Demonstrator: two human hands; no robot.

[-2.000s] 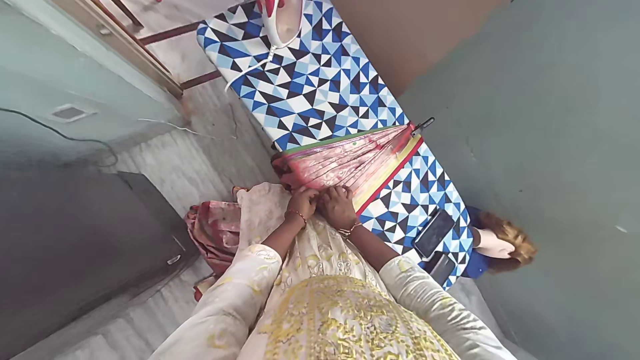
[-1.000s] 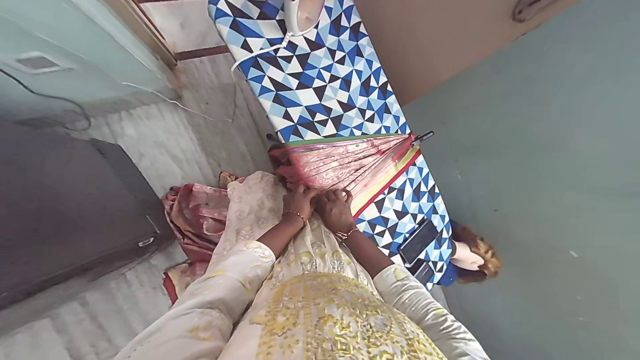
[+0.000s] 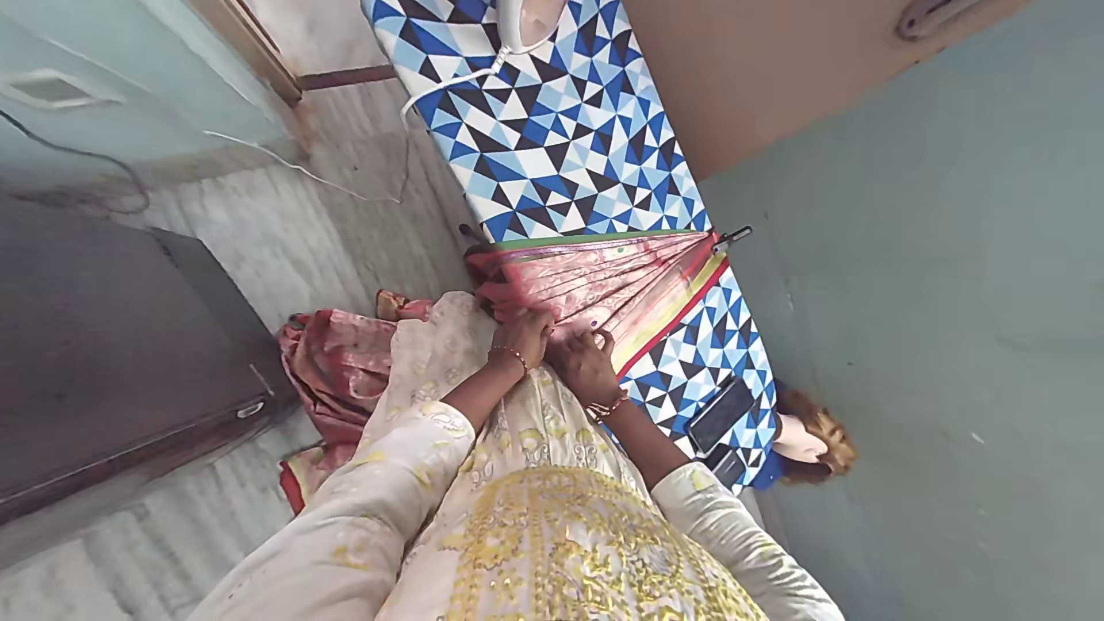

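Observation:
A pink pleated cloth [image 3: 604,280] with green, yellow and red borders lies across an ironing board [image 3: 569,147] with a blue, black and white triangle pattern. Its pleats fan out from a black clip [image 3: 733,240] at the board's far edge. At the near edge, my left hand [image 3: 524,335] grips the wide end of the pleats. Close beside it, my right hand [image 3: 586,362] pinches the same cloth, its fingers bent. More of the reddish cloth [image 3: 341,371] hangs down to the floor on the left.
A white iron [image 3: 526,21] with its cord sits at the board's top end. Two dark phone-like objects [image 3: 721,416] lie at the lower right end, near a mannequin-like head with brown hair [image 3: 815,440]. A dark cabinet [image 3: 129,362] stands left; a wall [image 3: 931,302] rises right.
Both hands stay at the near end of the pleats, with only small finger movements. The view has shifted somewhat.

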